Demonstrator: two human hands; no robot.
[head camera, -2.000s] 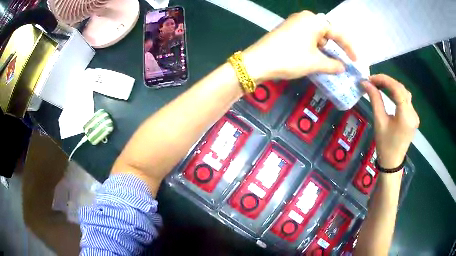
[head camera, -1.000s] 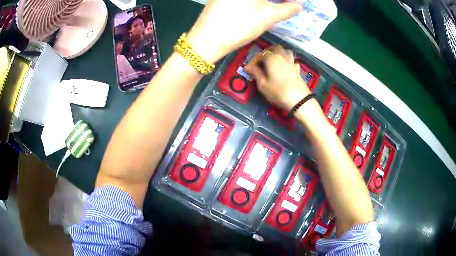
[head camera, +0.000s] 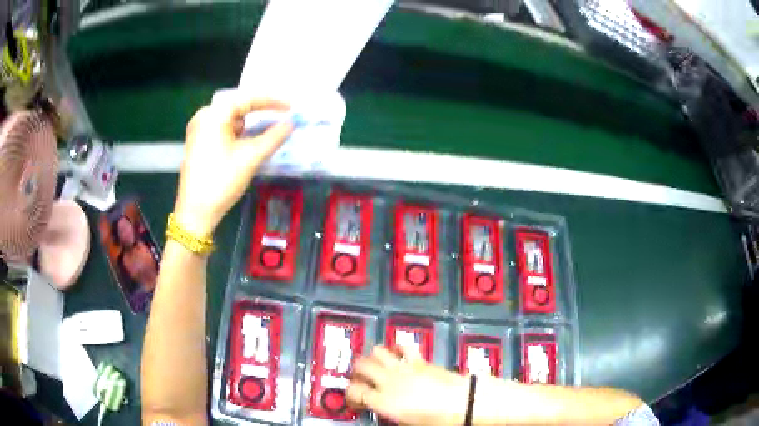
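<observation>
A clear blister tray (head camera: 303, 287) holds two rows of red units, each with a black ring and silver-white parts. My left hand (head camera: 223, 158), with a gold bracelet, pinches the label strip (head camera: 304, 50) above the tray's back left corner; bluish labels show at its lower end. My right hand (head camera: 408, 387), with a dark bracelet, is low over the front row, at the lower part of the third red unit (head camera: 410, 334) and beside the second red unit (head camera: 337, 354). Its fingertips are blurred, and I cannot tell whether they hold a label.
At left are a pink fan (head camera: 65, 241), a lit smartphone (head camera: 131, 254), a small white box (head camera: 98, 176), white paper pieces (head camera: 91, 327), a green-and-white striped item (head camera: 110, 387) and a gold box (head camera: 10, 333). A white stripe (head camera: 499, 176) crosses the green surface behind the tray.
The view has turned, and the whole tray has come into view. My right hand has gone from the strip to the back row, then to the front row. My left hand still holds the strip.
</observation>
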